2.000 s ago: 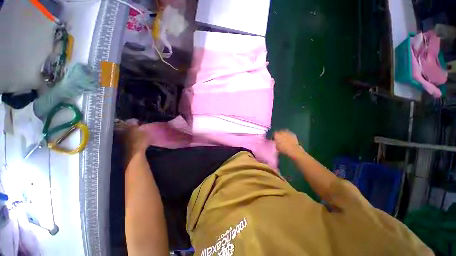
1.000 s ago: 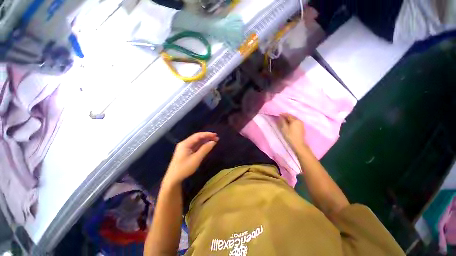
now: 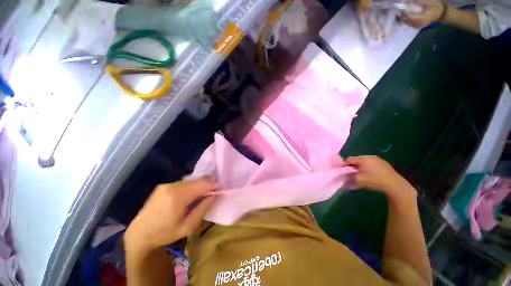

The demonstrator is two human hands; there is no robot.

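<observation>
A light pink cut panel (image 3: pixel 274 192) is stretched between my two hands above my lap, with one corner standing up near my left hand. My left hand (image 3: pixel 171 215) grips its left end and is slightly blurred. My right hand (image 3: pixel 372 174) pinches its right end. Behind it, a stack of pink cut pieces (image 3: pixel 319 106) lies on the white side board, with dark edge lines across its near part. The held panel hides part of the stack's near edge.
Scissors (image 3: pixel 140 64) with green and yellow loops lie on the white machine table (image 3: pixel 84 151), beside a pale green tuft (image 3: pixel 168 23). Another person's hand (image 3: pixel 426 12) is at the far board. A teal basket (image 3: pixel 468 192) with pink pieces stands right.
My left hand was empty and now grips the panel. My right hand has moved right, lifting the panel off the stack. The view has shifted, and another person's hand has appeared at the far board.
</observation>
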